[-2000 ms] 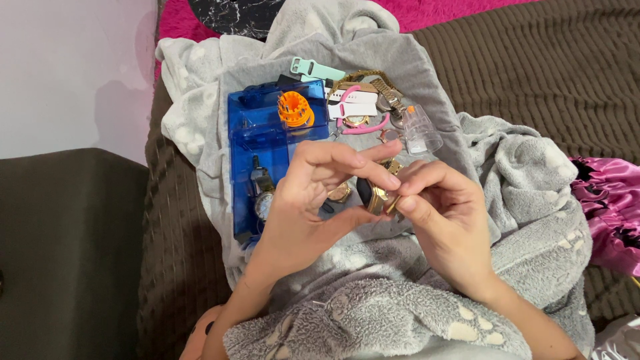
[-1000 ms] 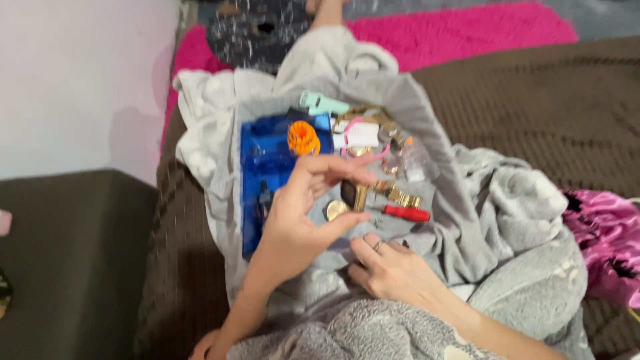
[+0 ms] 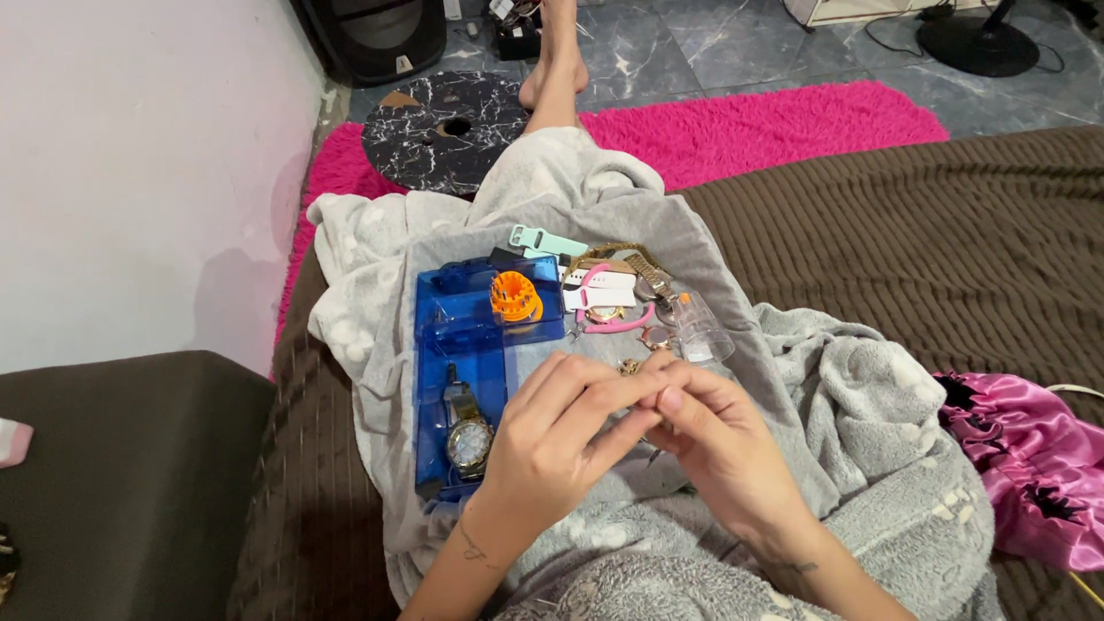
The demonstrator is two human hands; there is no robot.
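My left hand (image 3: 552, 431) and my right hand (image 3: 724, 440) meet fingertip to fingertip above the grey cloth. Gold metal links (image 3: 630, 366) of a watch band show just beyond my left fingers; the rest is hidden. My right thumb and fingers are pinched against the left fingertips, and what lies between them cannot be seen. Left of my hands, a watch (image 3: 470, 444) with a metal band lies in the blue plastic organizer (image 3: 431, 345). An orange slotted holder (image 3: 515, 297) stands in its upper part. Pink-handled pliers (image 3: 621, 326) lie beyond my hands, beside a rose-gold watch (image 3: 657, 337).
A clear plastic container (image 3: 703, 328), a white strap (image 3: 599, 298) and a mint watch strap (image 3: 548, 241) lie at the back of the cloth-covered surface. Grey blanket (image 3: 871, 379) bunches at the right, near pink satin fabric (image 3: 1035, 466).
My right hand has risen from the cloth to meet my left fingertips. The red-handled tool seen lying there one second ago is out of sight. The view has tilted up.
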